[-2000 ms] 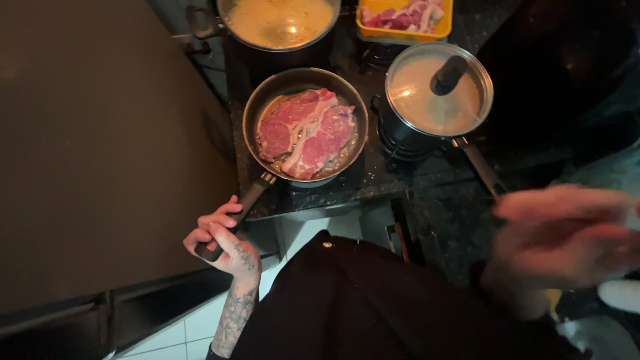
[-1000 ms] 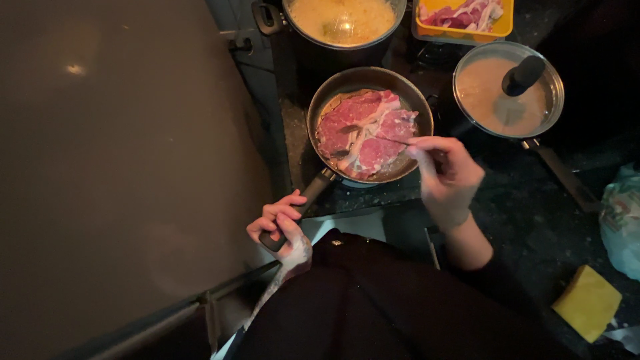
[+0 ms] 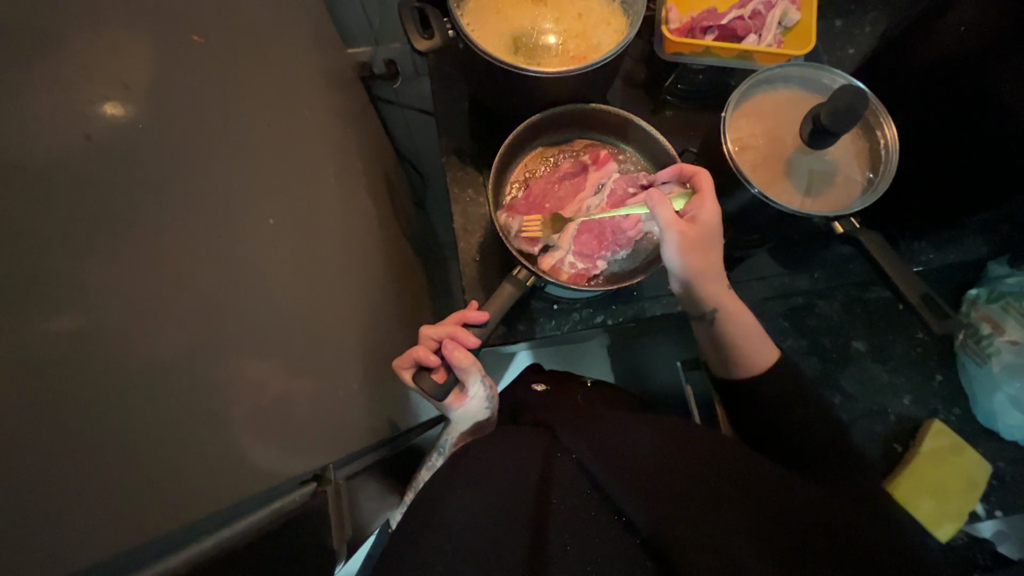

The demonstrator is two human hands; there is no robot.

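My left hand (image 3: 452, 356) is wrapped around the black handle of a frying pan (image 3: 506, 144). Raw-looking pink meat (image 3: 596, 240) lies in liquid inside the pan. Between the thumb and fingers of my right hand (image 3: 688, 224) is a fork (image 3: 612, 212), its tines toward the pan's left side, over the meat. The right fingertips are at the meat's right edge; whether they touch it cannot be told.
Behind the pan stands a pot (image 3: 544, 32) of yellowish liquid. A yellow tray (image 3: 740, 48) of raw meat is at the back. At right are a glass-lidded saucepan (image 3: 768, 144), a plastic bag (image 3: 996, 352) and a yellow sponge (image 3: 940, 480).
My right hand has come from the far right to the frying pan. The fork now lies crosswise over the meat. My left hand has stayed on the handle. The meat's outline has changed.
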